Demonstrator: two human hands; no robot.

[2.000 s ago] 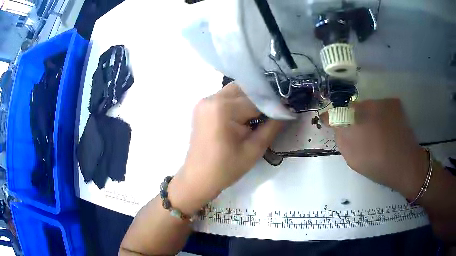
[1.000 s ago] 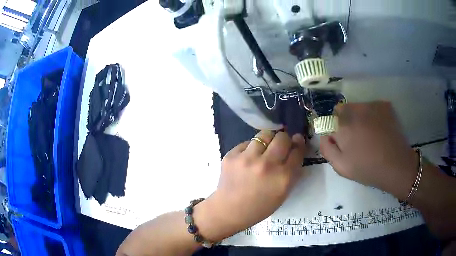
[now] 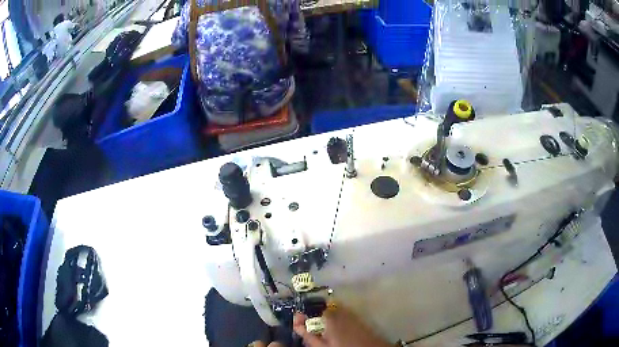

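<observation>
A black cloth piece (image 3: 227, 324) lies under the needle area of the white sewing machine head (image 3: 366, 251), at the bottom of the view. My left hand (image 3: 266, 343) shows only as fingertips at the bottom edge, by the cloth. My right hand (image 3: 349, 330) is at the needle area, partly behind the lower cream tension knob (image 3: 315, 325) and cut off by the bottom edge; its grip is hidden. A part-sewn black pouch (image 3: 81, 279) and black cloth panels (image 3: 73, 333) lie on the left of the table.
A screwdriver (image 3: 478, 298) and snips (image 3: 499, 337) with a black cord lie right of my right hand. A blue bin (image 3: 20, 254) stands at the left edge. Beyond the table are another blue bin (image 3: 153, 146), a person's patterned back (image 3: 241, 57) and stacked clear trays (image 3: 475, 68).
The view has tilted up, showing the machine top and the floor beyond. Both hands now sit at the bottom edge, mostly out of the picture. Black cloth has appeared at the needle since the earliest frame.
</observation>
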